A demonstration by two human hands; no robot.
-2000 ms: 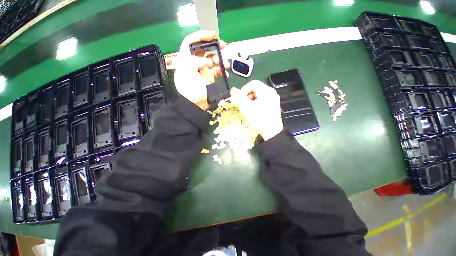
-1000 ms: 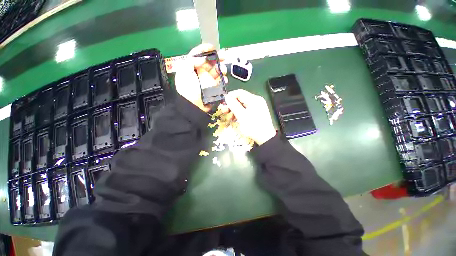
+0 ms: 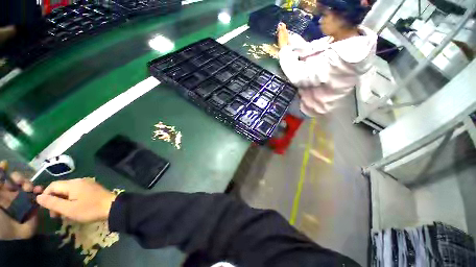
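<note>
My left hand (image 3: 11,195) is at the lower left edge, partly cut off, and holds a thin dark phone-sized part (image 3: 23,205). My right hand (image 3: 78,199) is at the part's right side, fingertips pinched close to it; whether they grip the part or a small piece cannot be told. A loose heap of small cream pieces (image 3: 93,239) lies on the green bench below my right hand and partly hidden by it. A black phone (image 3: 132,160) lies flat to the right of my hands. A smaller heap of cream-brown bits (image 3: 168,133) lies beyond it.
A white-rimmed timer (image 3: 59,165) stands by my right hand. A black blister tray (image 3: 224,86) lies farther along the bench over a red support (image 3: 285,134). Beyond it a person in a pale top (image 3: 326,68) works. A green conveyor (image 3: 112,57) runs behind; racks stand right.
The view has swung to the right, so my hands and the part now show at the lower left. The left tray has left the view and the neighbouring person has come in.
</note>
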